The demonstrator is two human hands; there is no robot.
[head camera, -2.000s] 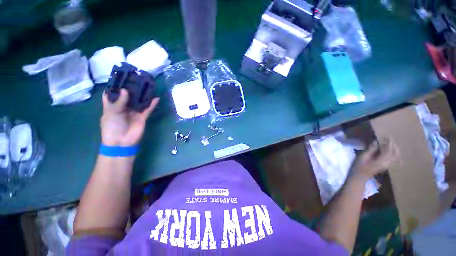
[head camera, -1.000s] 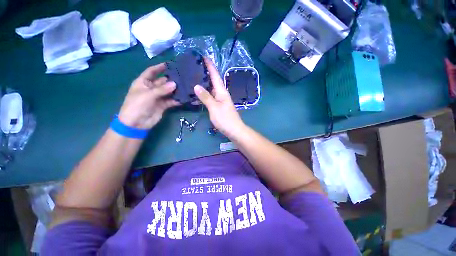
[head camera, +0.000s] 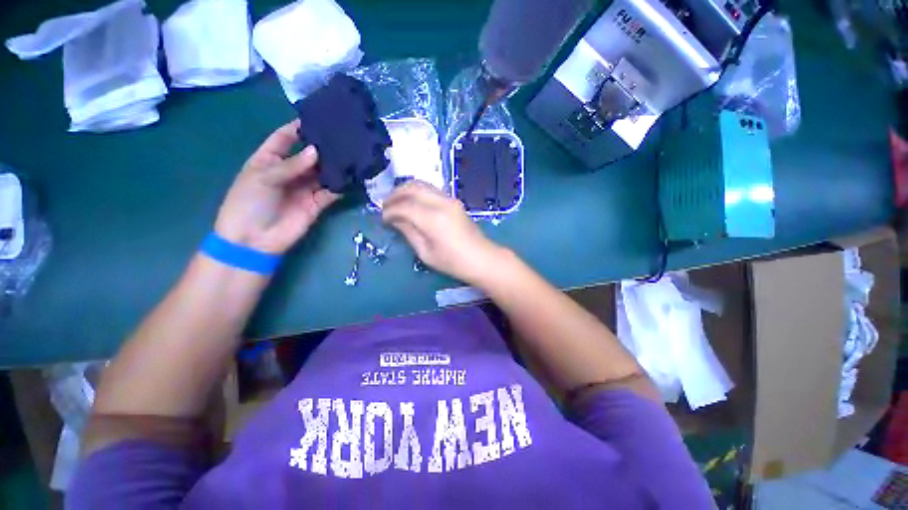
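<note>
My left hand [head camera: 274,189] grips a black base plate [head camera: 344,134] by its lower left edge, tilted above the bench. My right hand [head camera: 434,225] is at the near edge of a white housing [head camera: 416,149] lying on a clear bag; its fingertips are bent together, and I cannot tell whether they hold anything. The base plate partly hides the housing's left side. A second housing with a black plate inside its white rim [head camera: 487,173] lies to the right. The electric screwdriver [head camera: 528,40] hangs over it, bit pointing down. Wire leads [head camera: 364,254] lie near my hands.
White foam pouches [head camera: 307,42] lie at the back left. A screw feeder [head camera: 622,80] and turquoise box [head camera: 715,179] stand right. Another white housing [head camera: 10,214] is at the far left edge. An open carton [head camera: 804,359] with white wrapping is beside the bench. A label strip [head camera: 460,296] is at the near edge.
My right hand came in from over the carton to the plate, then left it and moved down to the white housing. My left hand still holds the plate, now tilted.
</note>
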